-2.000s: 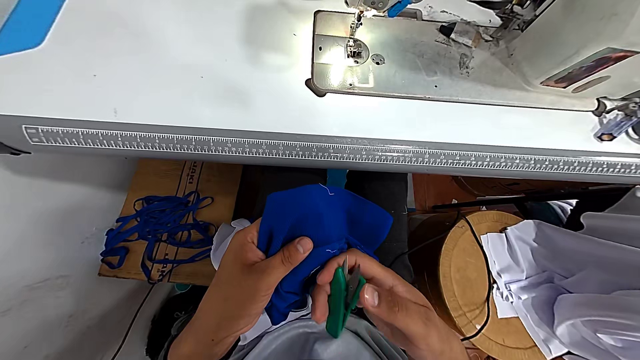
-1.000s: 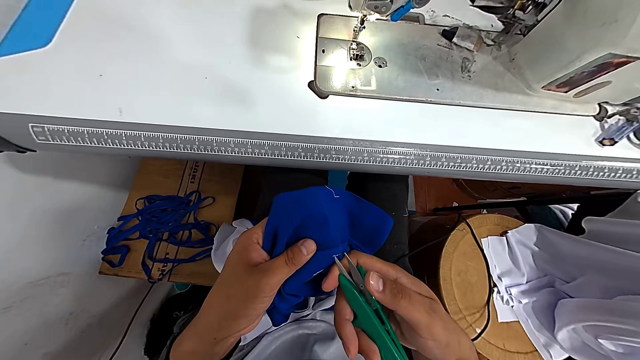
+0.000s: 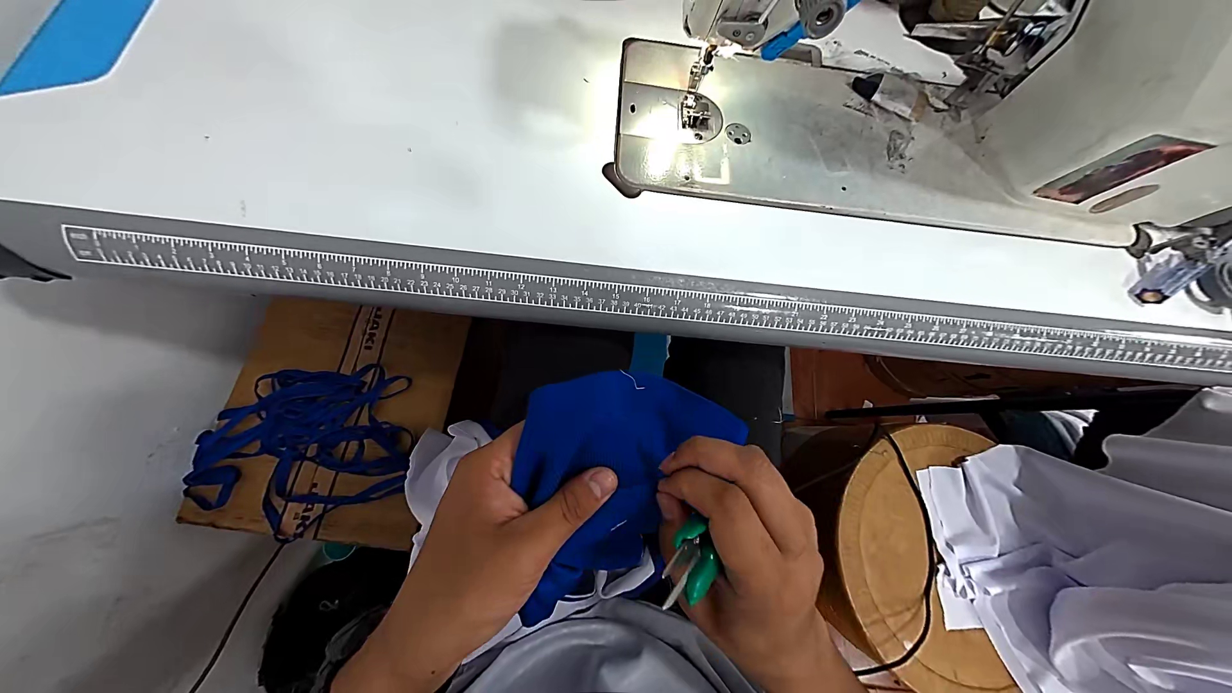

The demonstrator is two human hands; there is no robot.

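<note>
A piece of blue fabric point(image 3: 616, 433) with loose white thread ends hangs over my lap, below the table edge. My left hand point(image 3: 520, 529) grips its left side, thumb on top. At its right edge, the fingertips of my right hand point(image 3: 746, 520) pinch the cloth or a thread; which one cannot be told. Green-handled thread snips point(image 3: 695, 568) are tucked in the right palm, blades pointing down and left. White fabric point(image 3: 448, 467) shows beneath the blue piece.
Beyond my hands runs the sewing table's edge with a printed ruler point(image 3: 577, 294). A sewing machine point(image 3: 866, 144) stands on the table, its lamp lit. Blue cord point(image 3: 308, 433) lies on a cardboard box point(image 3: 423, 366) at left. White cloth point(image 3: 1107, 577) covers part of a round brown container point(image 3: 876, 529) at right.
The snips, which pointed up at the cloth one second ago, now point down inside my right hand. The right fingertips have moved up along the fabric's right edge.
</note>
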